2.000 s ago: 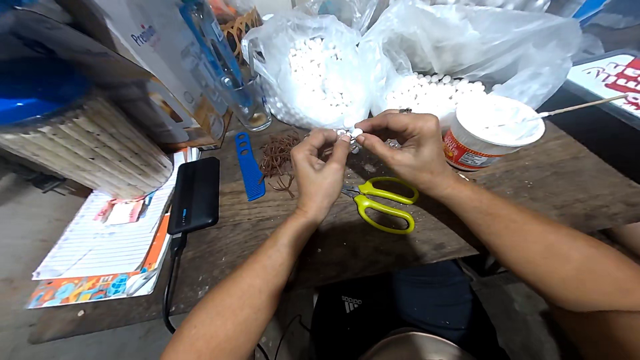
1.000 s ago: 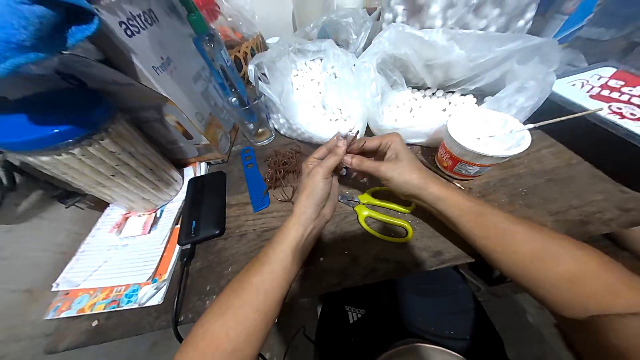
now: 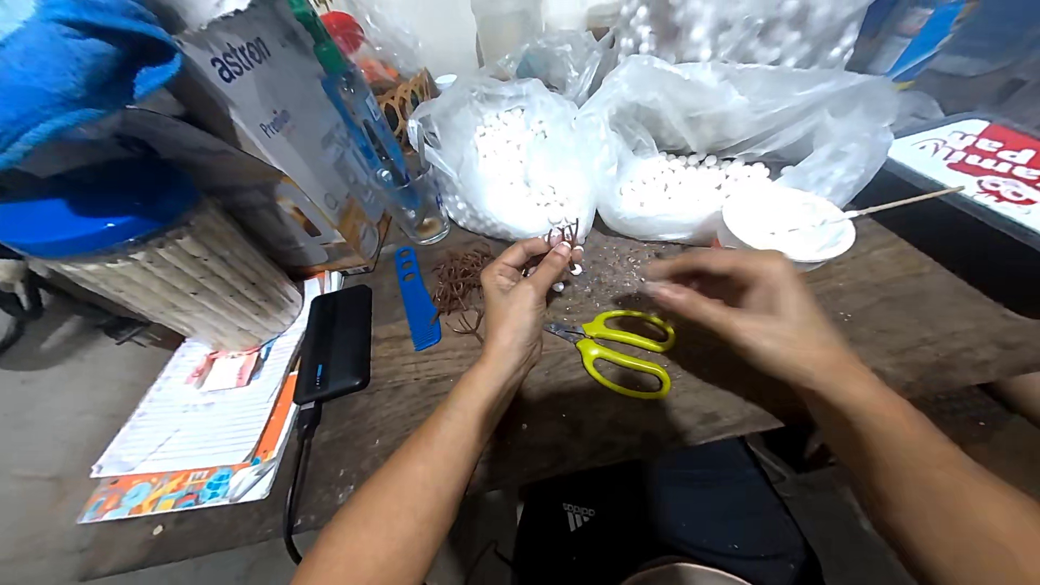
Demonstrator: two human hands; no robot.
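Note:
Between its thumb and fingers, my left hand (image 3: 520, 296) pinches a small brown branched stem piece (image 3: 571, 231) with small white balls on it. My right hand (image 3: 743, 305) is apart from it, blurred, over the table right of the scissors; I see nothing in its fingers. Scissors with yellow-green handles (image 3: 626, 353) lie between the hands. A pile of brown branched pieces (image 3: 459, 280) lies left of my left hand, beside a blue plastic comb (image 3: 418, 301). Two plastic bags of white balls (image 3: 512, 162) (image 3: 691, 183) stand behind. A tub of white paste (image 3: 784, 223) with a stick (image 3: 906, 203) is at right.
A black power bank (image 3: 335, 345) with a cable lies left, by lined paper (image 3: 195, 414). A blue-lidded container of rolled sticks (image 3: 179, 276), a cardboard box (image 3: 276, 122) and a glass (image 3: 422, 215) stand at back left. A flat black box (image 3: 967, 219) lies at right.
My right hand has moved away from my left hand, to the right. Earlier both hands' fingers were together around the small piece, which remains in my left hand.

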